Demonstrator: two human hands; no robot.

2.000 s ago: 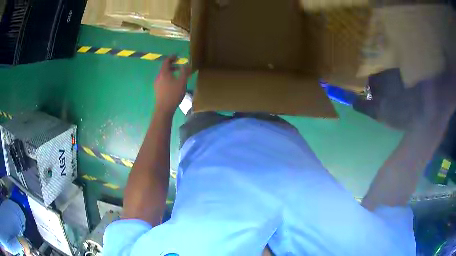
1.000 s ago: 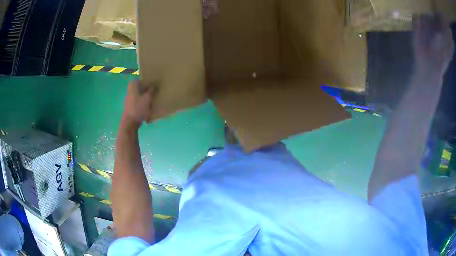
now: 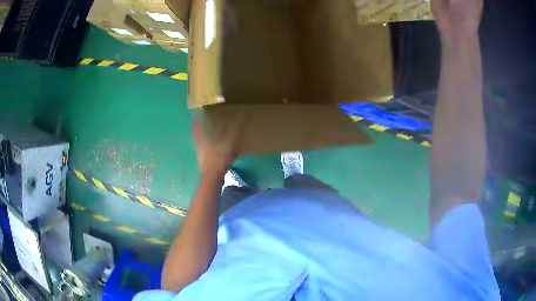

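Observation:
An open brown cardboard carton point(image 3: 305, 59) fills the upper middle, its dark inside facing me. Its near flap point(image 3: 305, 126) hangs out towards me. Its left flap is folded back along the left wall. My left hand point(image 3: 217, 138) is blurred and overlaps the left end of the near flap; its grip is unclear. My right hand point(image 3: 458, 17) is at the top right, beside the end of a taped cardboard piece point(image 3: 394, 10), and is partly cut off by the top edge. Its fingers are not clear.
Cartons point(image 3: 147, 26) stand at the upper left beside a black bin point(image 3: 44, 29). Yellow-black tape point(image 3: 126, 67) crosses the green floor. A grey AGV unit point(image 3: 44, 176) stands left, with a blue stool point(image 3: 134, 276) below it. A blue item point(image 3: 382, 116) lies right of the carton.
My left hand has moved right, from the left flap to the near flap. The left flap has swung back. My right hand has moved left and up.

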